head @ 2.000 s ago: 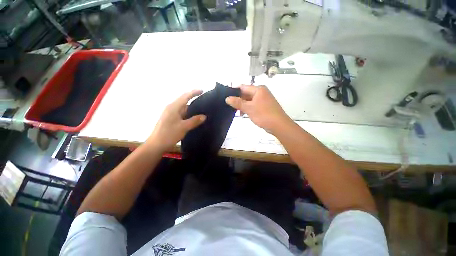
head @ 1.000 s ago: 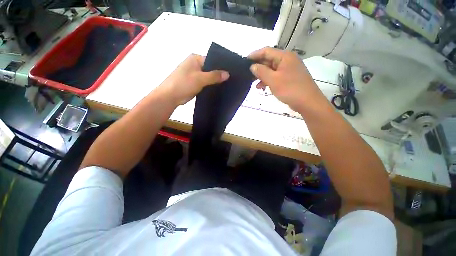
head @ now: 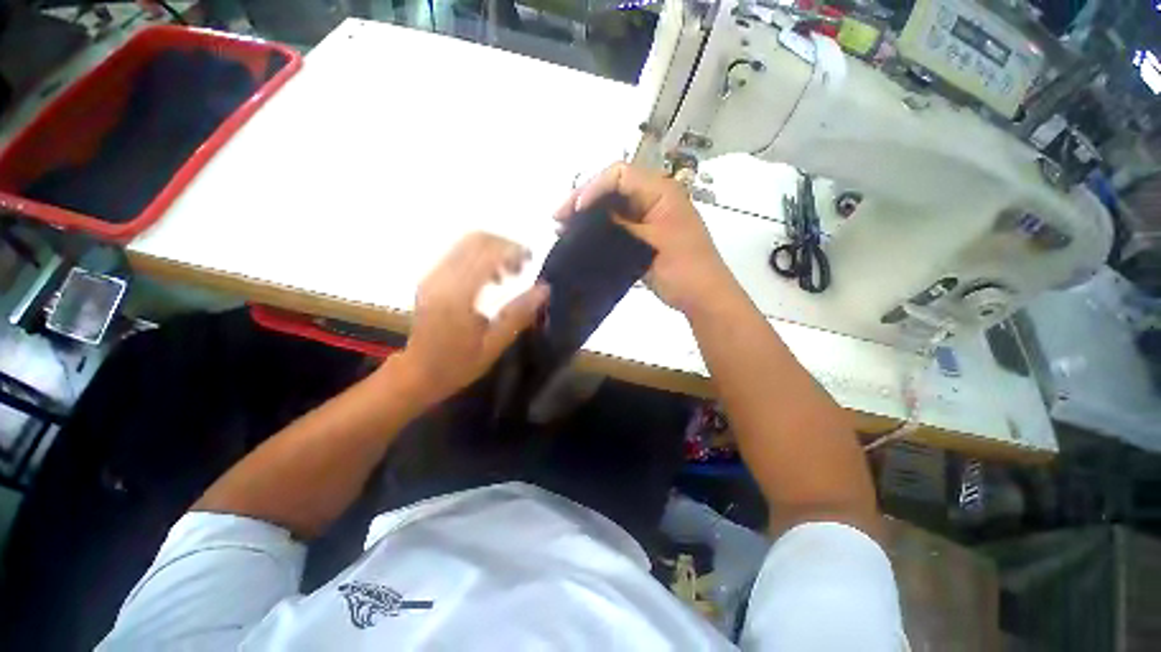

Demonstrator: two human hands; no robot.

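A dark cloth piece (head: 592,278) is held up over the front edge of the white table (head: 420,140), its lower part hanging down towards the lap. My right hand (head: 647,227) grips its upper end, with some fingers hidden behind the cloth. My left hand (head: 474,312) is at its left edge, fingers spread, with the thumb against the cloth. The white sewing machine (head: 879,140) stands to the right, and its needle area is partly hidden by my right hand.
Black-handled shears (head: 802,242) lie on the table right of the needle area. A red basket (head: 242,121) with dark cloth is at the far left. A control box (head: 974,51) is behind the machine. A cardboard box (head: 936,586) is at the lower right.
The cloth is turned and tilted to the right. My right hand has moved over its top, and my left hand has lowered and spread its fingers. The view has shifted.
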